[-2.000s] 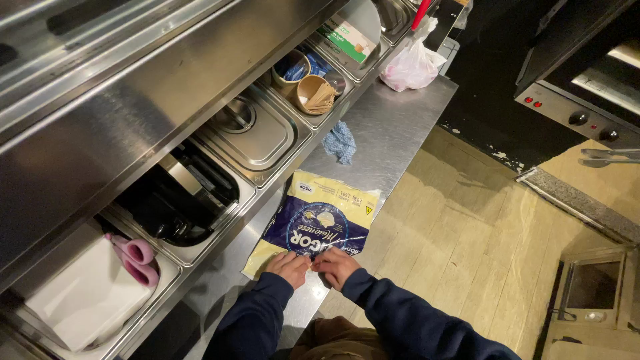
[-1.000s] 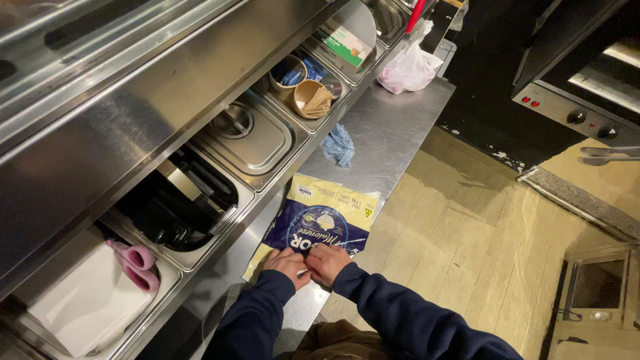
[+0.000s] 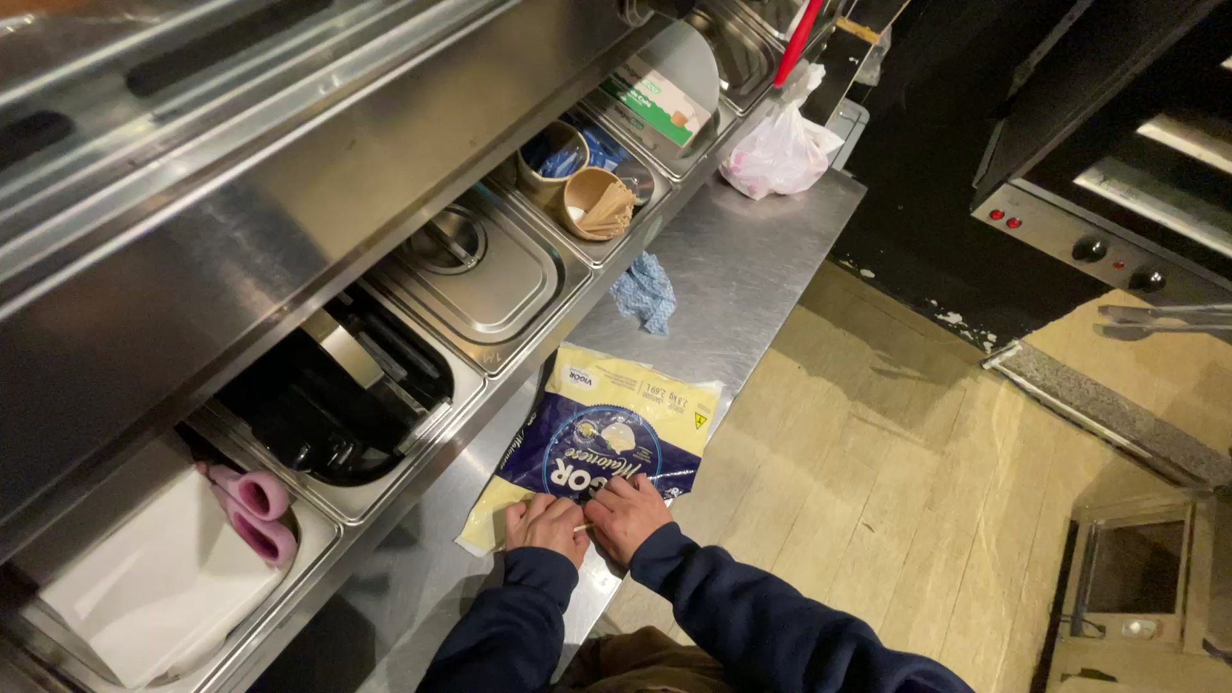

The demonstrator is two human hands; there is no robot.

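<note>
A blue and cream plastic mayonnaise bag (image 3: 616,423) lies flat on the stainless steel counter (image 3: 712,308), its print upside down to me. On its near edge rest both my hands, side by side with fingers curled. My left hand (image 3: 549,527) grips the edge of the bag. Close beside it, my right hand (image 3: 626,515) holds the edge too, over the printed brand. A small pale thing, too small to name, shows between the hands. Just beyond the bag lies a crumpled blue cloth (image 3: 646,293).
Along the left run steel pans: one holds pink-handled scissors (image 3: 258,510) on white sheets, one black utensils (image 3: 337,414), one has a steel lid (image 3: 481,279), one paper cups (image 3: 599,204) with wooden sticks. A tied plastic bag (image 3: 780,154) sits at the counter's far end. An oven (image 3: 1088,245) stands right.
My hands stay at the near edge of the bag. The right hand's fingers now lie farther over the print, and the bag's near part looks more gathered than two seconds ago.
</note>
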